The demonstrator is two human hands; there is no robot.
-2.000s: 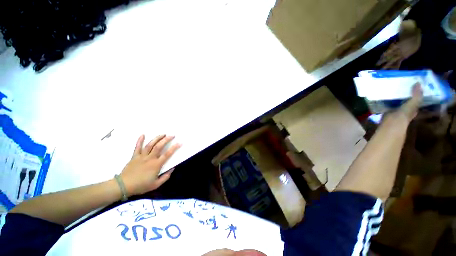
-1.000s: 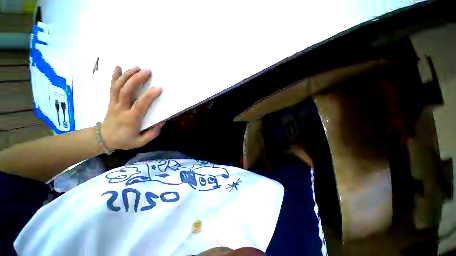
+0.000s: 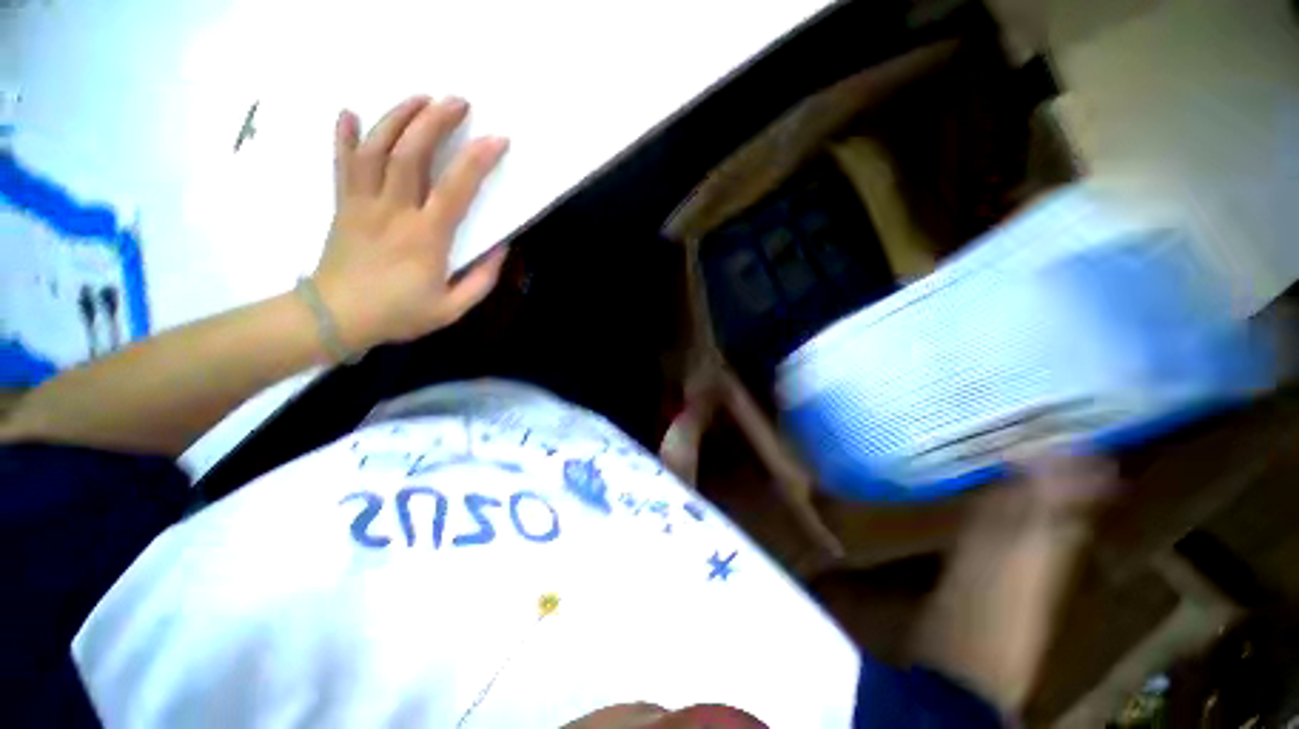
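My left hand rests on the edge of the white table with its fingers spread and nothing in it. My right hand, blurred, holds a stack of flat blue-and-white retail boxes by its lower edge, at the right below table height. The stack is blurred by motion and hides part of the open brown carton. Dark blue packs show inside this carton.
Other blue-and-white retail boxes lie on the table at the far left. A tiny thin dark scrap lies near my left hand. Brown cardboard is at the upper right. The table edge runs diagonally above the open carton.
One second ago my right hand was down in the open carton, its hold hidden. It is now out to the right with the stack. My left hand stays on the table edge; the view has shifted.
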